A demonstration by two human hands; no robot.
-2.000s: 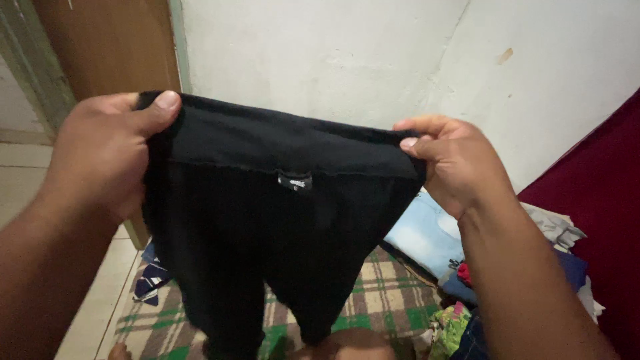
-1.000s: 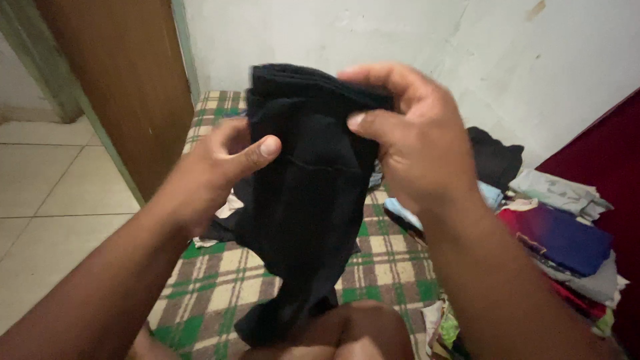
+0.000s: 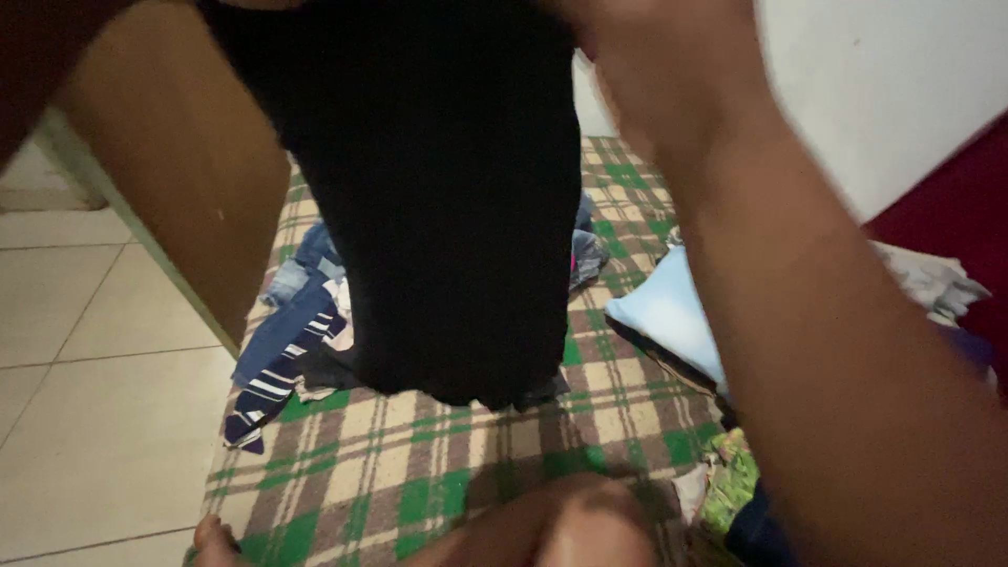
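Observation:
A black cloth garment (image 3: 449, 205) hangs spread in front of me, its upper edge out of the frame and its wavy lower edge just above the plaid blanket. At the top edge of the view, only a sliver of my left hand (image 3: 264, 3) shows, at the garment's upper left corner. My right hand (image 3: 622, 27), blurred and partly cut off, is at its upper right side. The garment hangs between both hands, though the fingertips are hidden. Behind it, jumbled clothes lie on the blanket, among them a dark blue striped cloth (image 3: 279, 374) and denim pieces (image 3: 315, 244).
The green, brown and cream plaid blanket (image 3: 441, 449) spreads below, with my bare legs (image 3: 567, 520) at its near edge. Folded light blue cloth (image 3: 665, 307) and a green patterned cloth (image 3: 732, 480) lie at right. A brown door (image 3: 181, 157) and tiled floor (image 3: 102, 425) are at left.
One second ago a black garment was bunched and folded between my hands; now black cloth hangs spread out. Both hands have risen to the top of the view.

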